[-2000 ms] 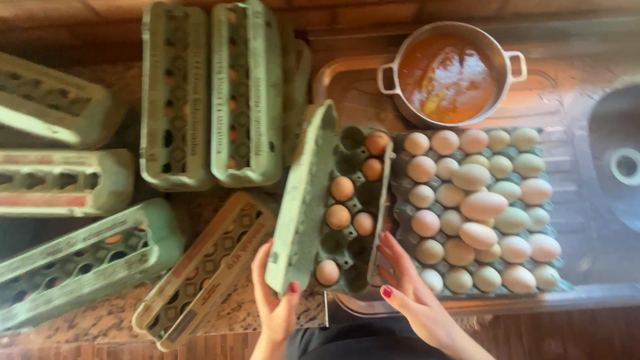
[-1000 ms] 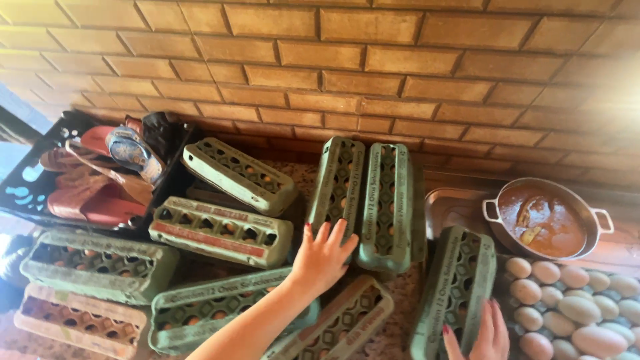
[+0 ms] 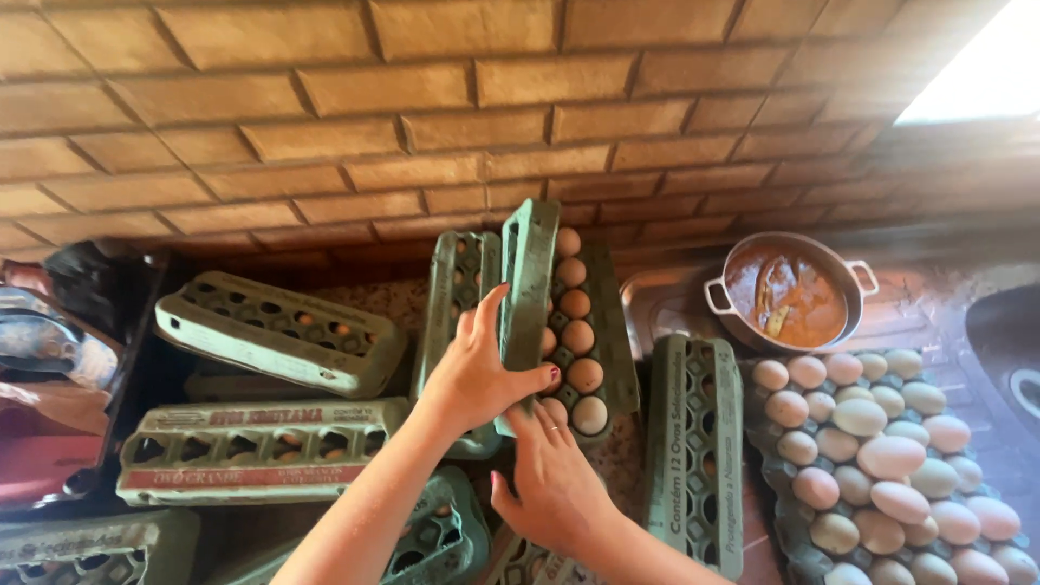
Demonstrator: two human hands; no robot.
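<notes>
Near the back wall a green pulp egg carton (image 3: 530, 284) stands with its lid raised, brown eggs (image 3: 578, 335) showing in its cups. My left hand (image 3: 479, 370) has its fingers and thumb spread against the raised lid. Just below, my right hand (image 3: 552, 471) touches the carton's near end, its thumb apart from the fingers. A closed green carton (image 3: 695, 455) lies to the right, beside a pulp tray (image 3: 792, 520) piled with brown, pinkish and pale green eggs. Another green carton (image 3: 459, 284) stands directly left of the opened one, partly behind my left hand.
On the left are several closed cartons (image 3: 280, 333) and a black crate (image 3: 130, 390) of mixed items. A two-handled pot (image 3: 853, 305) of brownish-orange liquid stands on the metal sink surface (image 3: 666, 305) behind the egg tray. A tiled wall (image 3: 487, 97) rises behind.
A carton near the wall, closed one second ago, now has its lid up. My right hand has left the carton beside the egg tray and joined my left hand at the opened one.
</notes>
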